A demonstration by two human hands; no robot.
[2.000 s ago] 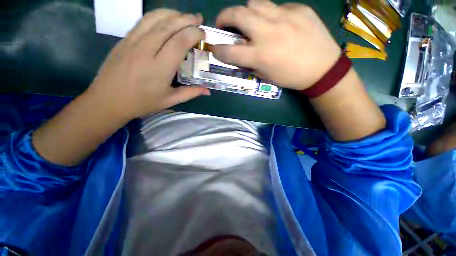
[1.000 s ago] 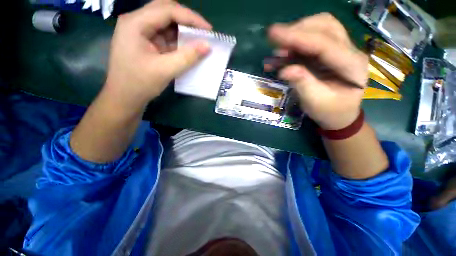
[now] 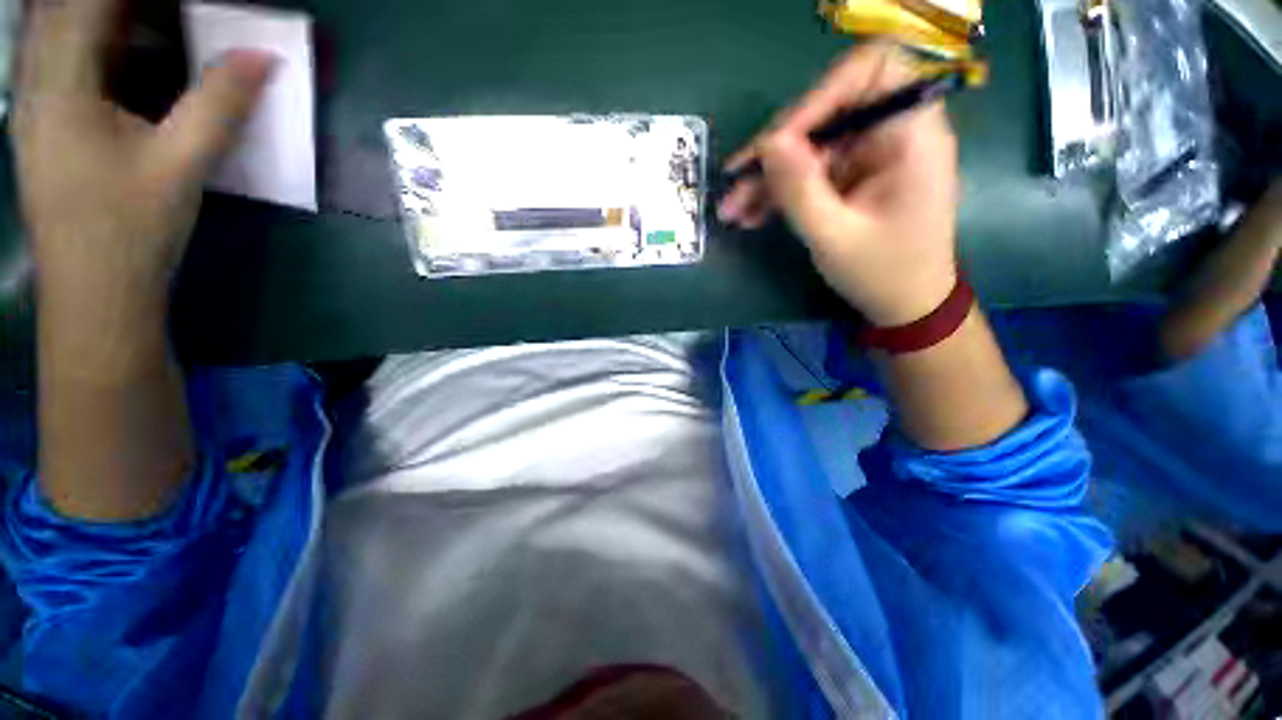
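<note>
An open phone housing (image 3: 555,190), silvery-white with a green patch at its right end, lies flat on the dark green mat in front of me. My right hand (image 3: 858,183) is just right of it and holds a thin dark tool (image 3: 886,108) like a pen, its tip near the housing's right edge but not on it. My left hand (image 3: 120,183) is at the far left, its thumb on a white notepad (image 3: 267,120); its other fingers are blurred and partly hidden, so its hold is unclear. Neither hand touches the housing.
Orange flex cables (image 3: 914,20) lie beyond my right hand at the top edge. Another silvery housing (image 3: 1080,85) and a crinkled clear bag (image 3: 1164,141) lie at the right. A neighbouring person's forearm (image 3: 1220,288) reaches in at the right edge.
My left hand has moved the notepad left, away from the housing. The housing now shows whole and looks level. My right hand has moved off its right end, with the dark tool now clearly visible.
</note>
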